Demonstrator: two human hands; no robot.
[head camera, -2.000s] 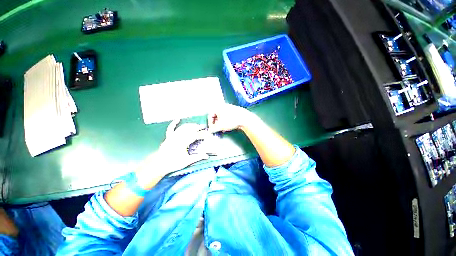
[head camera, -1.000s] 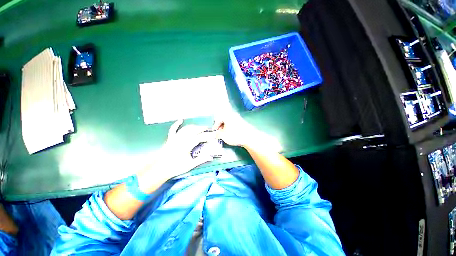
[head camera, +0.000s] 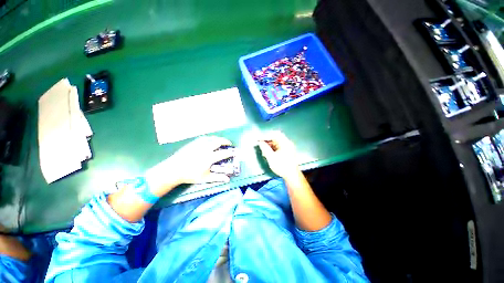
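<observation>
My left hand (head camera: 199, 161), white-gloved with a light blue band at the wrist, holds a small dark unit (head camera: 225, 164) near the bench's front edge. Glare and my fingers hide most of the unit. My right hand (head camera: 276, 150) is just to the right of it, apart from it, with its fingers curled. A reddish-brown spot (head camera: 271, 145) shows at its fingertips; whether it is a small part or a finger covering I cannot tell. A white sheet (head camera: 200, 115) lies beyond my hands. A blue bin (head camera: 335, 71) with small red, black and bluish parts stands at its right.
A pile of off-white sheets (head camera: 62, 132) lies at left. Two black-cased units lie behind it, one with a blue board (head camera: 98, 91), one farther back (head camera: 102, 43). Black trays (head camera: 454, 124) with boards stand at right. Another person's arm (head camera: 14, 249) shows at lower left.
My right hand has drawn away from the unit to the right and its fingers have come off it. My left hand still holds the unit. The whole view has shifted slightly.
</observation>
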